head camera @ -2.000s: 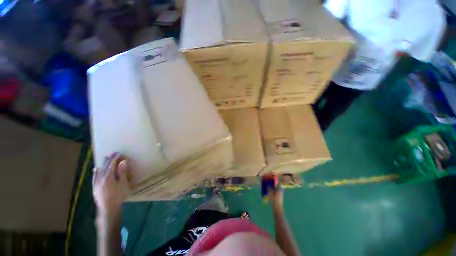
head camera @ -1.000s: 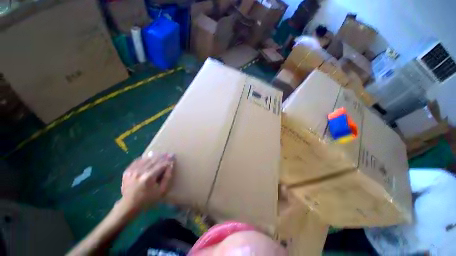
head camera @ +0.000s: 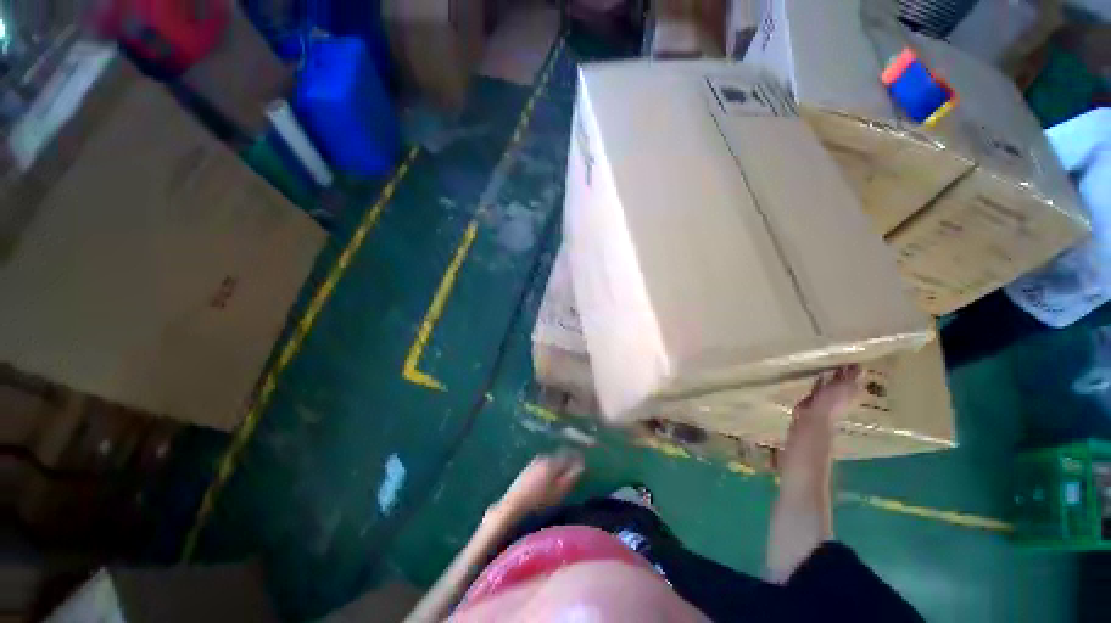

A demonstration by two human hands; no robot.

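A large sealed master carton (head camera: 743, 231) lies tilted on the near side of the carton stack (head camera: 902, 414). My right hand (head camera: 833, 396) is at its lower front edge; the fingertips are partly hidden and I cannot tell how firmly they hold. My left hand (head camera: 548, 477) is below and left of the carton, apart from it, blurred, and its fingers are unclear. The blue and orange tape gun (head camera: 917, 88) lies on top of the cartons behind, out of my hands.
A large brown carton (head camera: 158, 256) stands at the left. Blue containers (head camera: 347, 107) are at the upper left. A green crate (head camera: 1062, 493) is at the right. A person's pale clothing (head camera: 1072, 231) shows at the right edge. Yellow lines cross the green floor (head camera: 366, 365).
The view has turned. My left hand has come off the carton's side, and my right hand now shows at its front edge. The tape gun, in my right hand at first, lies on the cartons.
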